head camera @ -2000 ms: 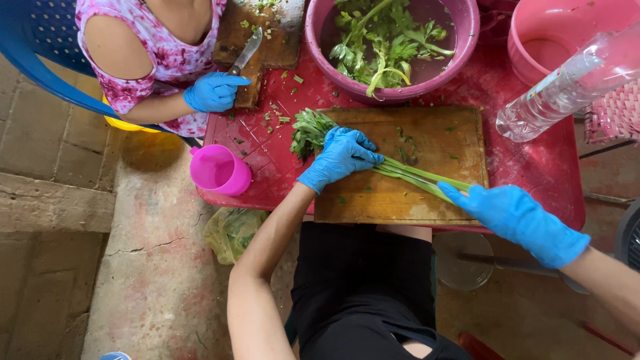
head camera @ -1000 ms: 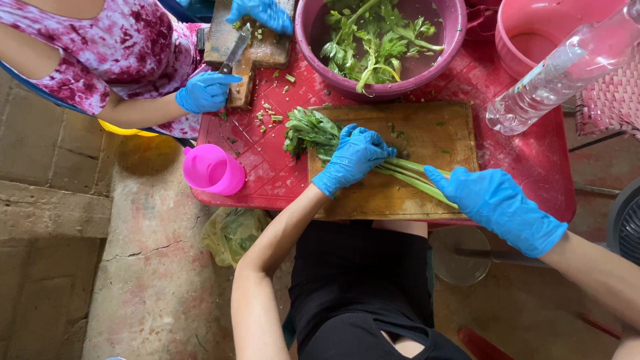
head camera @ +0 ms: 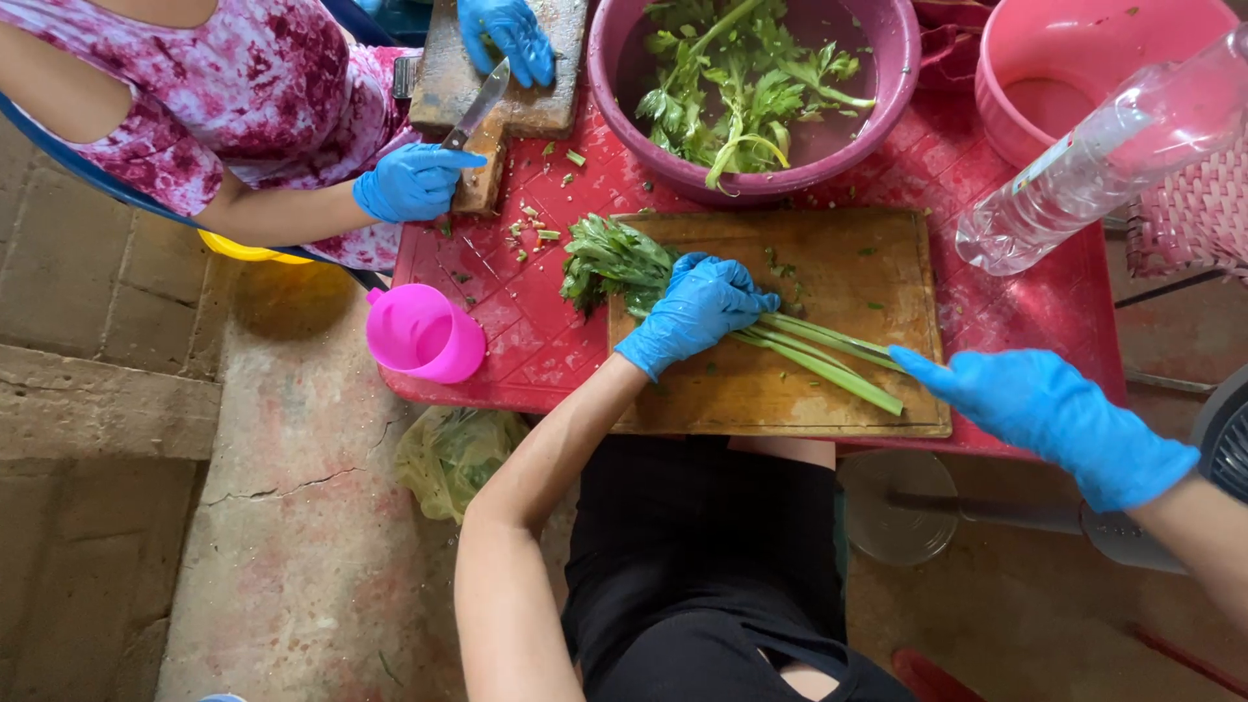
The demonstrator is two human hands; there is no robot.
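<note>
My left hand point(head camera: 697, 307), in a blue glove, is closed around a bunch of celery; its leafy tops point(head camera: 619, 261) stick out to the left and its stalks point(head camera: 829, 375) to the right. The bunch lies on a wooden cutting board point(head camera: 780, 414) at the table's near edge. At the right end of the stalks is my right hand point(head camera: 1033, 405), also gloved, its index finger stretched along a knife point(head camera: 866, 346). Only a thin part of the blade shows, against the stalks; the handle is hidden in the glove.
A purple basin point(head camera: 751, 185) of celery in water stands beyond the board. A pink mug point(head camera: 426, 334) is left, a plastic bottle point(head camera: 1082, 180) and pink bucket point(head camera: 1014, 117) right. At upper left, a co-worker's gloved hand holds a knife point(head camera: 480, 102) by a small board point(head camera: 556, 117).
The co-worker's other gloved hand, out of view two seconds ago, now rests over the small board. My left hand still holds the celery, and the stalks look more spread at their right end.
</note>
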